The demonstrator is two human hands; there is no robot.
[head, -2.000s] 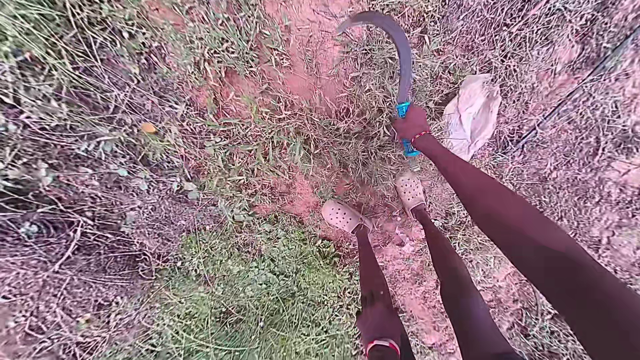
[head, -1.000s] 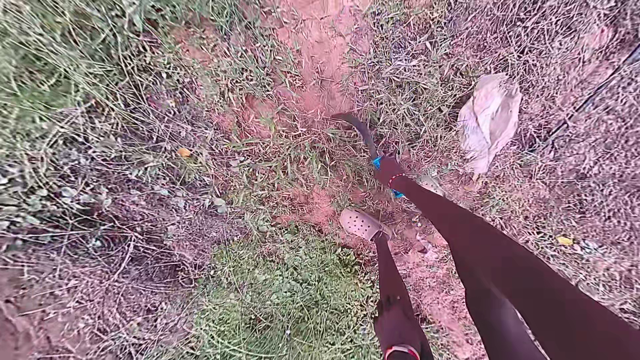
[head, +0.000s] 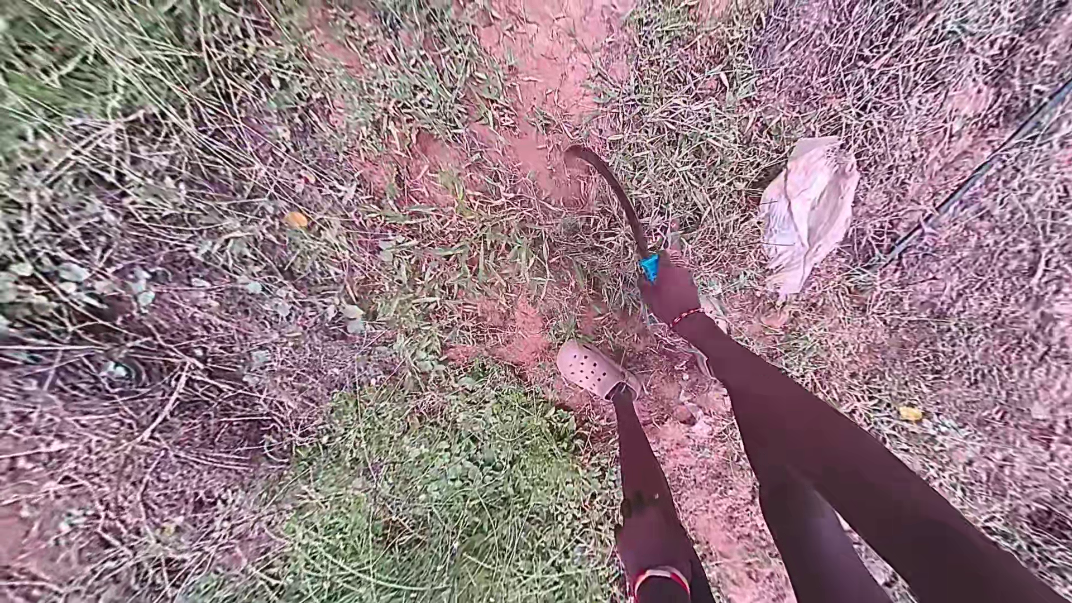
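My right hand (head: 670,289) is closed around the blue handle of a sickle (head: 621,194). Its dark curved blade points up and to the left over short grass and reddish soil. At the lower edge, my left hand (head: 651,532) rests on or hangs just over my left leg; its fingers are dark against the leg, and whether they are apart is unclear. No object shows in it. A perforated clog (head: 593,369) is on my left foot, while my right foot lies mostly behind the right arm.
A crumpled whitish sack (head: 809,209) lies on dry grass to the right. Beyond it a dark thin pipe or pole (head: 976,177) runs diagonally. Tangled dry stems (head: 167,402) cover the left side, and green low plants (head: 452,494) grow at lower centre.
The sickle and my right hand have come down from the upper position of two seconds ago, nearer the feet. The right clog, plain to see then, is now mostly hidden.
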